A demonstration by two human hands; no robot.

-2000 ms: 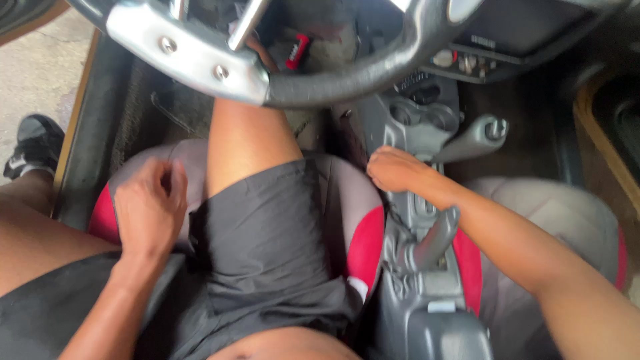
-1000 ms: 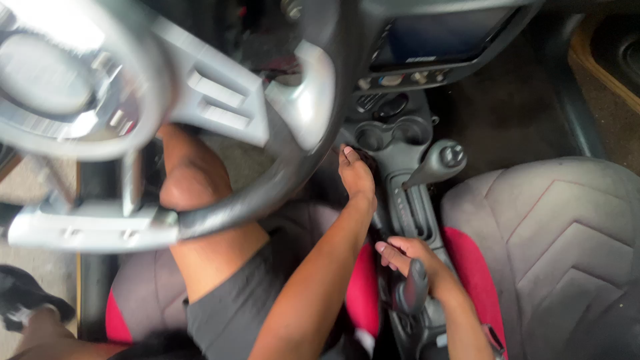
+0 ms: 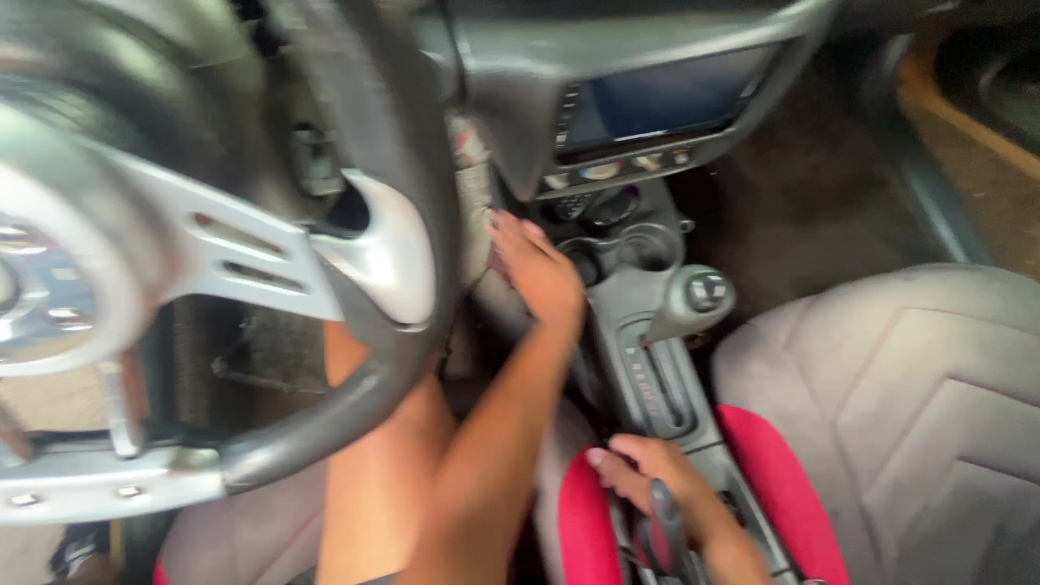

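Note:
My left hand (image 3: pixel 536 264) reaches forward with fingers stretched out, against the left side of the center console (image 3: pixel 605 305), beside the cup holders (image 3: pixel 646 246). Nothing shows in its grasp. Lower down, my right hand (image 3: pixel 650 467) lies over the console's left edge, its fingertips by the red side panel of the driver's seat (image 3: pixel 583 520). Its fingers are curled, and what they touch cannot be made out. The handbrake lever (image 3: pixel 665 520) rises next to this hand. Between the two hands, to the right, stands the automatic gear selector (image 3: pixel 695 301).
A steering wheel (image 3: pixel 305 431) with silver spokes takes up the left side. Ahead is a dashboard with a dark display screen (image 3: pixel 670 97) above control knobs (image 3: pixel 601 171). The gray and red passenger seat (image 3: pixel 910 390) is on the right. My bare leg (image 3: pixel 382 487) is under the wheel.
My left hand, over the left leg two seconds ago, has reached across to the console. My right hand has come back from beside the gear selector toward the handbrake. The view has shifted considerably.

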